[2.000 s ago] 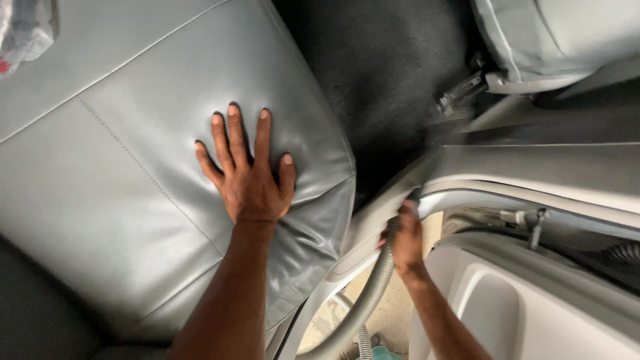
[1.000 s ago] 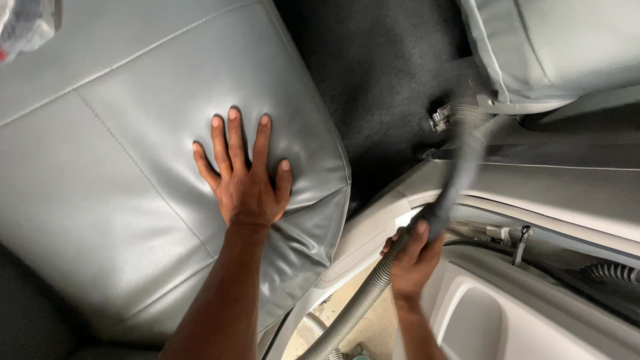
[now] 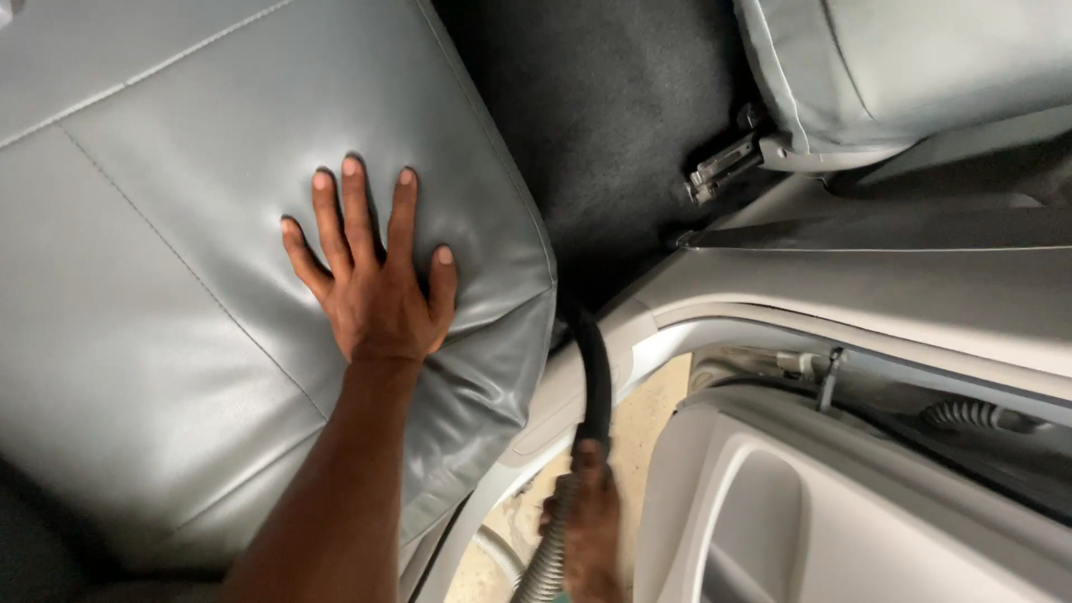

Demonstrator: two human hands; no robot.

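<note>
My left hand lies with its fingers spread on the grey leather car seat, and the cover wrinkles beside the thumb. At the lower middle, my right hand, a little blurred, grips the dark vacuum wand where it meets the ribbed grey vacuum hose. The wand curves up over the door sill, and its far end is hidden beside and below the seat's edge, by the dark carpet.
A second grey seat with a metal seat rail stands at the upper right. Below it run the pillar trim and the open car door. Pale ground shows between door and sill.
My right hand has moved down and left with the wand. The wand, which pointed up towards the seat rail, now reaches in beside the near seat. My left hand stays on the seat.
</note>
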